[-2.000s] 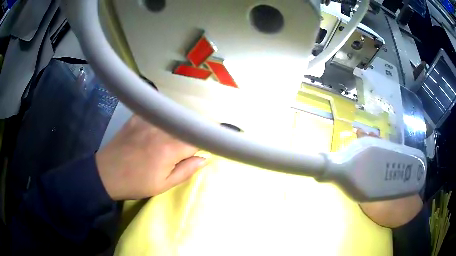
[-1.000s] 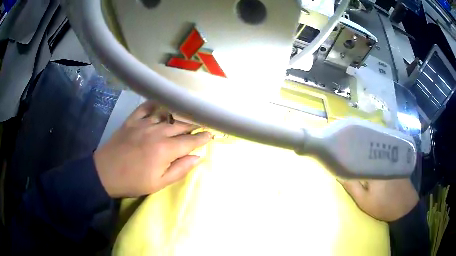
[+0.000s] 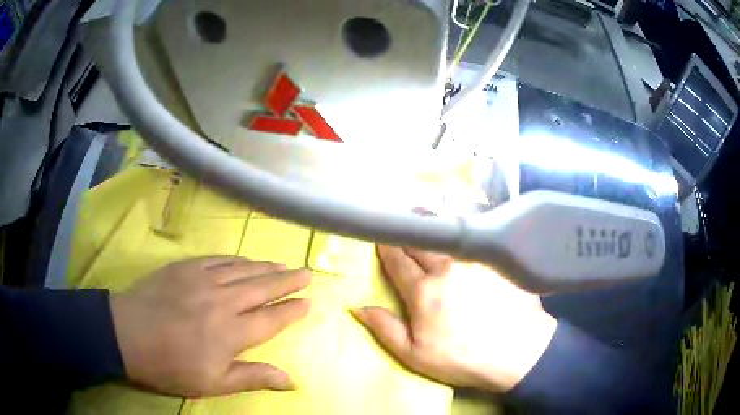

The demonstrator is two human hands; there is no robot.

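The yellow bag panel (image 3: 324, 373) lies spread under the white sewing head (image 3: 235, 89) with its red three-diamond badge. Seam lines show on the yellow material. My left hand (image 3: 215, 324) lies flat on the panel at the left, palm down, fingers slightly apart. My right hand (image 3: 462, 316) rests on the panel at centre right, fingers spread, palm down. Neither hand grips anything visible. The lamp neck hides part of the work, and glare washes out the area under the head.
The pale lamp (image 3: 600, 243) on its curved neck overhangs the work. A shiny metal table (image 3: 592, 162) and a tilted grey control panel (image 3: 696, 117) are at right. Thin yellow strips (image 3: 707, 357) stand at lower right. Grey sheets (image 3: 32, 121) hang at upper left.
The yellow work has shifted left, uncovering the metal table at right. My right hand has moved left from the right edge onto the panel. My left hand has moved lower and lies flatter.
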